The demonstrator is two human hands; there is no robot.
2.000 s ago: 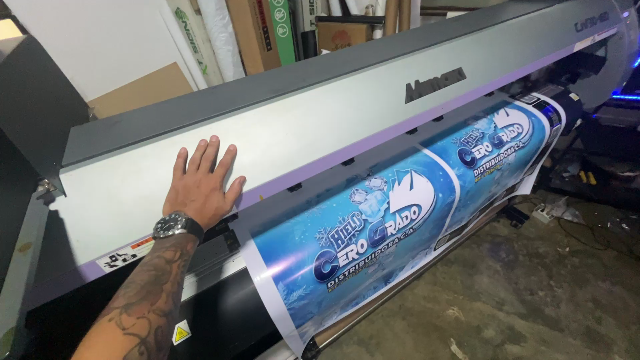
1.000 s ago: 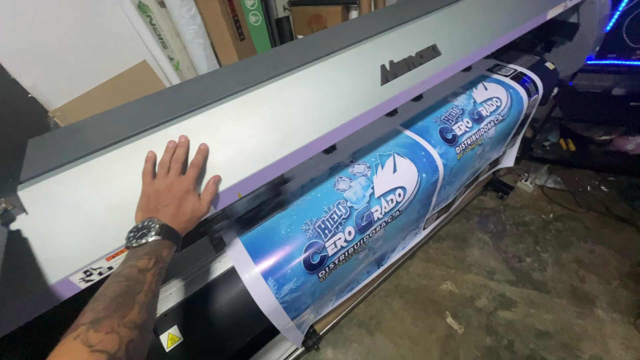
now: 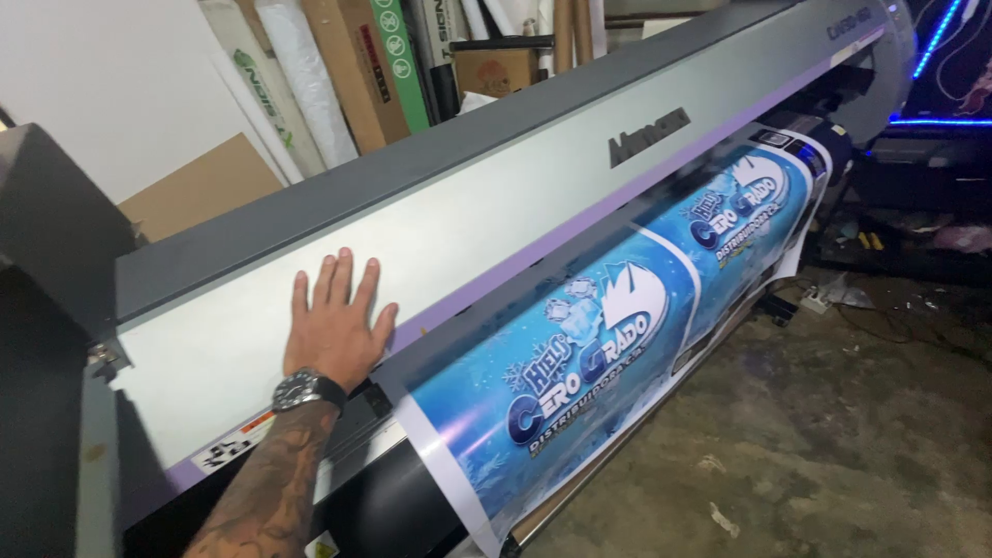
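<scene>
My left hand [image 3: 335,332] lies palm down on the light grey front cover [image 3: 480,209] of a Mimaki wide-format printer, near its lower left edge. The fingers are spread and hold nothing. A dark-strapped wristwatch [image 3: 304,390] is on that wrist. To the right of the hand, a printed sheet [image 3: 496,403] with blue icy graphics and lettering comes out below the cover and curves down over the front. The same design shows twice on it, parted by a white band. My right hand is out of view.
Behind the printer stand wrapped rolls [image 3: 306,77], a tall cardboard box [image 3: 360,77] and a smaller carton [image 3: 496,71]. A dark housing [image 3: 46,232] rises at the left. Cables and a power strip [image 3: 814,300] lie on the stained concrete floor [image 3: 775,434] at the right.
The view has shifted somewhat. My left hand remains spread on the printer cover, and the printed sheet shows no plain change.
</scene>
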